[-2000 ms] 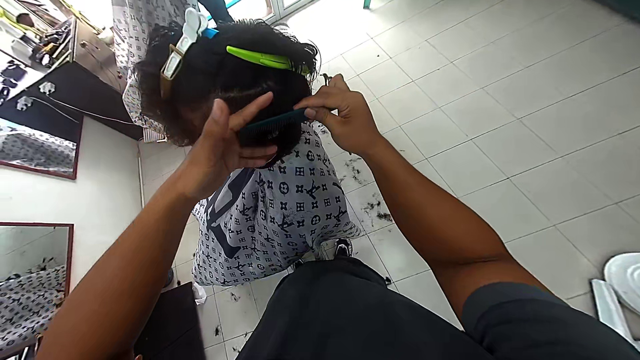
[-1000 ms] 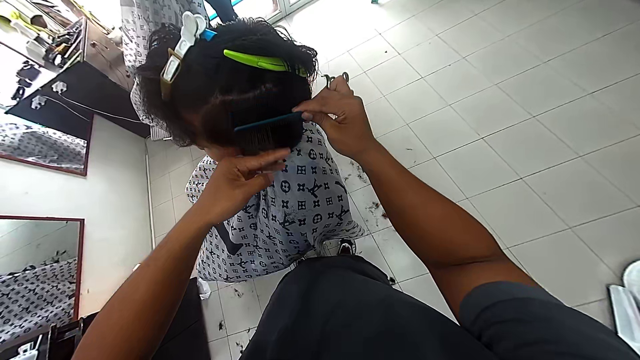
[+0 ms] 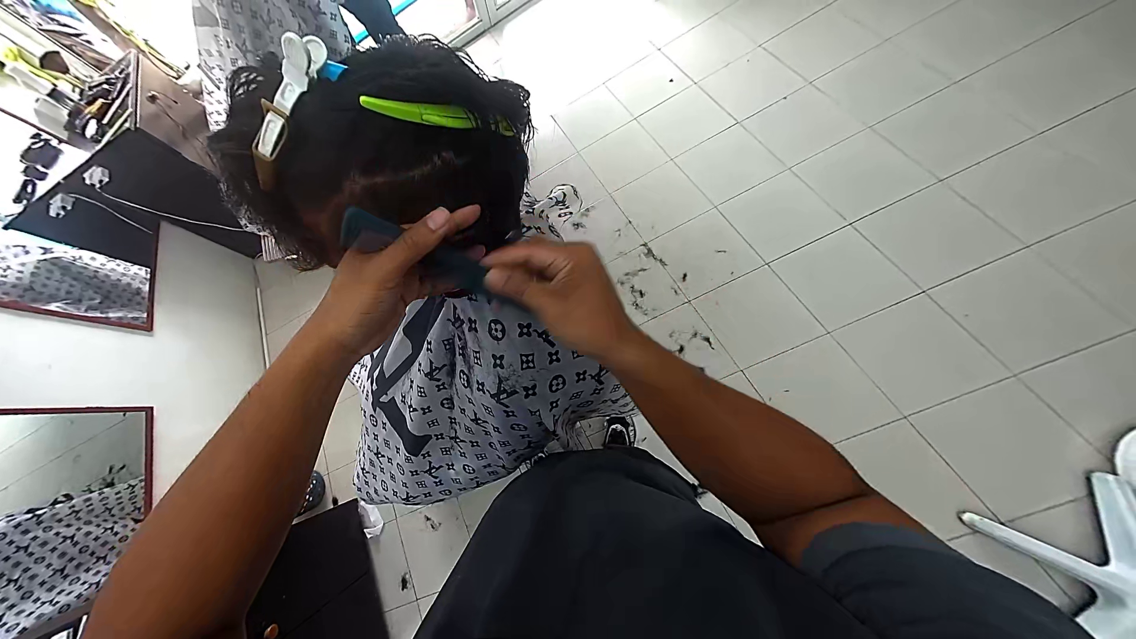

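Note:
A seated person's dark hair (image 3: 399, 151) is parted and held up by a lime-green hair clip (image 3: 417, 112) and a white hair clip (image 3: 293, 80). A patterned cape (image 3: 497, 382) covers that person's body. My left hand (image 3: 390, 266) is at the lower hair, its thumb and fingers around a dark blue comb (image 3: 368, 231). The comb slants down to the right, and my right hand (image 3: 559, 284) pinches its lower end, blurred. Scissors seen at my right hand earlier cannot be made out now. Hair held between my left fingers cannot be told.
Red-framed mirrors (image 3: 75, 275) hang on the white wall at left, near a dark counter (image 3: 133, 169) with tools and cords. A black cabinet (image 3: 319, 577) stands at lower left. Cut hair (image 3: 648, 266) lies on the tiled floor. A white stand base (image 3: 1100, 568) is at lower right.
My left hand has come onto the comb. The comb, earlier nearly level in my right hand, now slants down to the right. My right hand has moved lower and turned.

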